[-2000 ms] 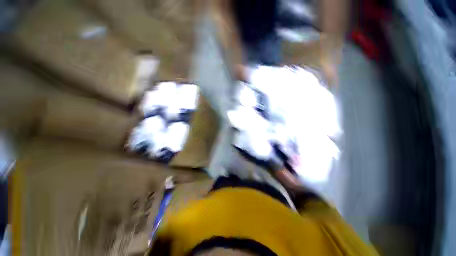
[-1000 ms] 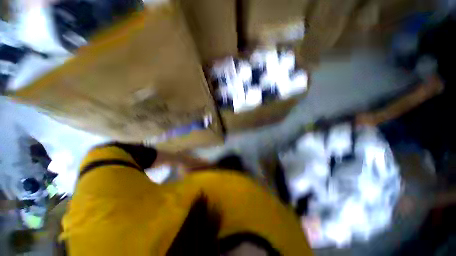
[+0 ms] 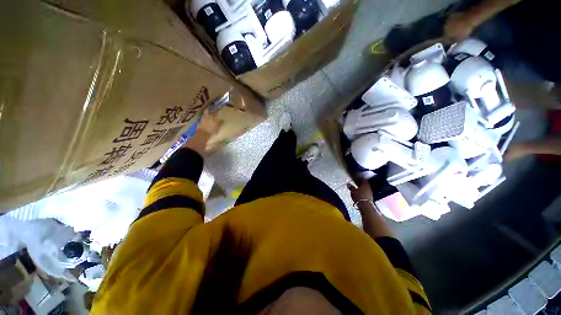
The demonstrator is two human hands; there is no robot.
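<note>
A turnover carton (image 3: 335, 132), heaped with white-and-black security camera units (image 3: 427, 83), stands at my right. My right hand (image 3: 363, 195) is at its near rim, fingers curled against the edge. A pinkish-white piece (image 3: 398, 207) lies beside that hand on the heap. My left hand (image 3: 206, 130) is at the lower corner of a large brown carton (image 3: 80, 98) with black Chinese print, close to a blue strip (image 3: 178, 143). Its fingers are partly hard to make out against the cardboard.
Another open carton (image 3: 301, 61) with camera units stands ahead. A coworker's hand (image 3: 461, 24) and forearm (image 3: 529, 147) are at the far side of the heaped carton. Grey speckled floor (image 3: 246, 151) lies between the cartons. Rows of pale units (image 3: 529, 289) show at lower right.
The view has turned and become sharper. The heaped carton appears higher in the picture than a second ago, and the carton ahead nearer the top edge. My left hand still lies near the blue strip.
</note>
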